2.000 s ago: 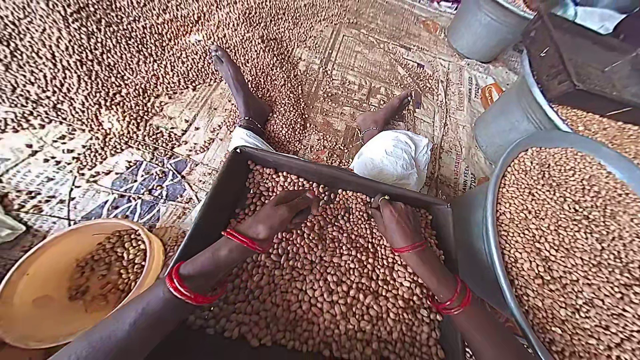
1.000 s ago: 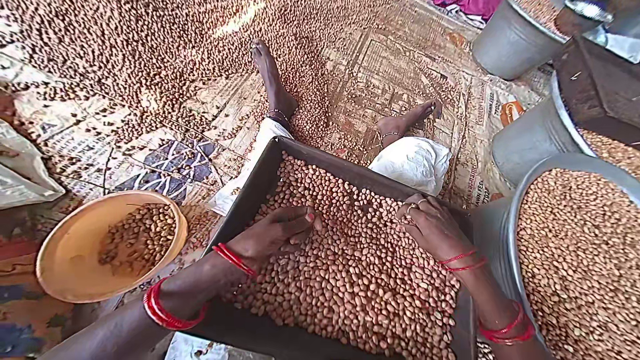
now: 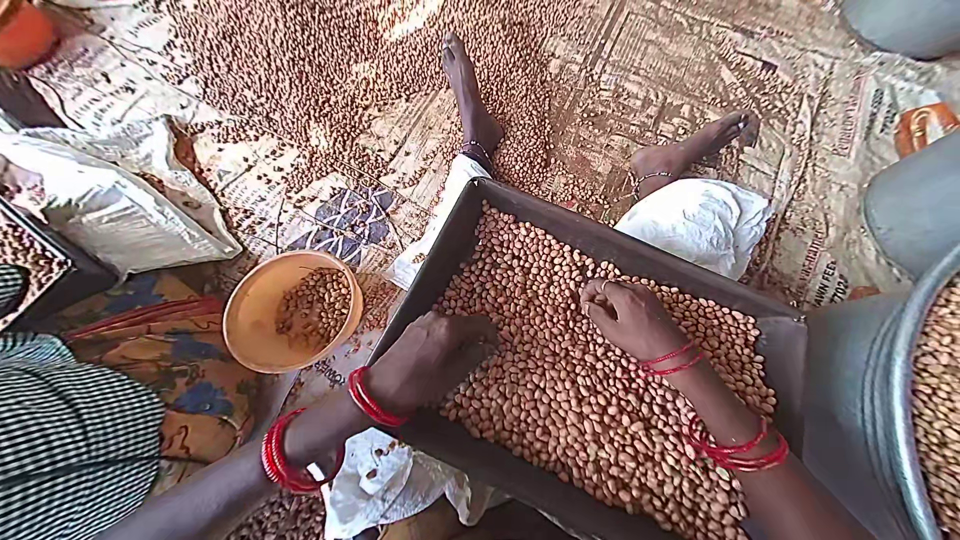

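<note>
A dark rectangular tray (image 3: 637,262) full of reddish-brown nuts or seeds (image 3: 585,397) lies tilted in front of me. My left hand (image 3: 442,352) is over the tray's left side, its fingers curled down and blurred; whether they hold anything is hidden. Farther right, my right hand (image 3: 622,315) rests on the nuts with thumb and fingers bent close together, and I cannot tell if a nut is between them. Red bangles circle both wrists. Left of the tray, an orange plastic bowl (image 3: 251,315) holds a small heap of darker pieces.
A large metal tub (image 3: 892,390) of nuts stands right of the tray, with metal buckets (image 3: 911,206) behind it. Many nuts (image 3: 300,75) cover the printed ground sheet (image 3: 675,67). At left are a white sack (image 3: 112,202), another tray (image 3: 60,289) and a person in checked cloth (image 3: 67,427).
The view has swung left, bringing in the checked cloth and second tray. My left hand has moved to the tray's left side; my right hand has moved inward over the nuts.
</note>
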